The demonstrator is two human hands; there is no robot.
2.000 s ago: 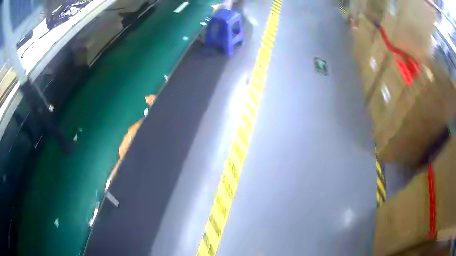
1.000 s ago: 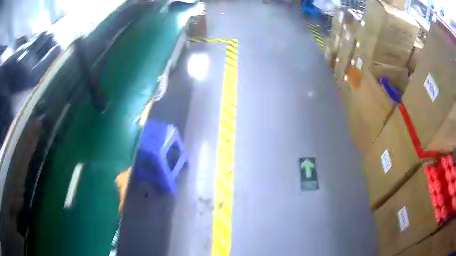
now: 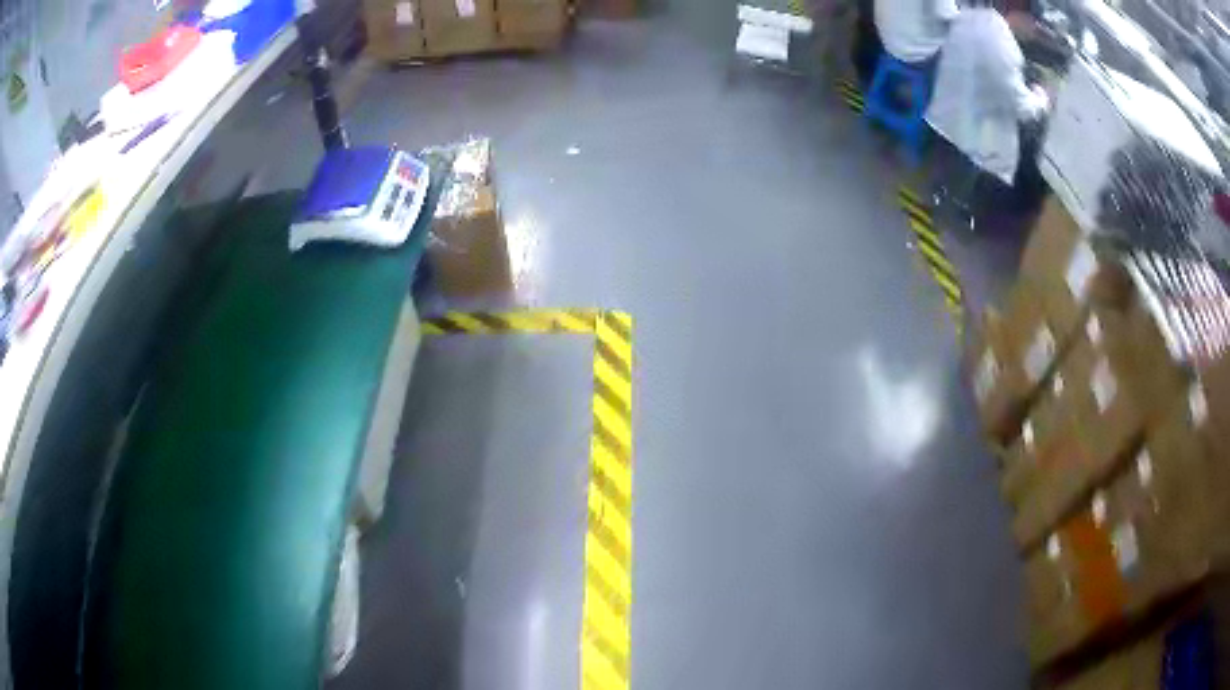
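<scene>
Neither of my hands is in the picture. Nearest in front, at the left, is a long green workbench [image 3: 256, 445]. A scale [image 3: 362, 197] with a blue top and a white keypad front stands at its far end. The grey floor [image 3: 755, 445] runs ahead, with a yellow-black tape line [image 3: 611, 499] along it that turns left near the bench's far end. The picture is somewhat blurred.
An open brown carton [image 3: 470, 249] stands on the floor beyond the bench. Stacked brown cartons [image 3: 1120, 499] line the right side. People in white coats [image 3: 978, 88] are at the far right by a blue stool [image 3: 900, 97]. More cartons [image 3: 465, 27] stand at the back.
The view has moved forward along the aisle. The blue-purple stool and the green arrow floor sign have left the picture. The scale, the tape corner and the people in white now show clearly.
</scene>
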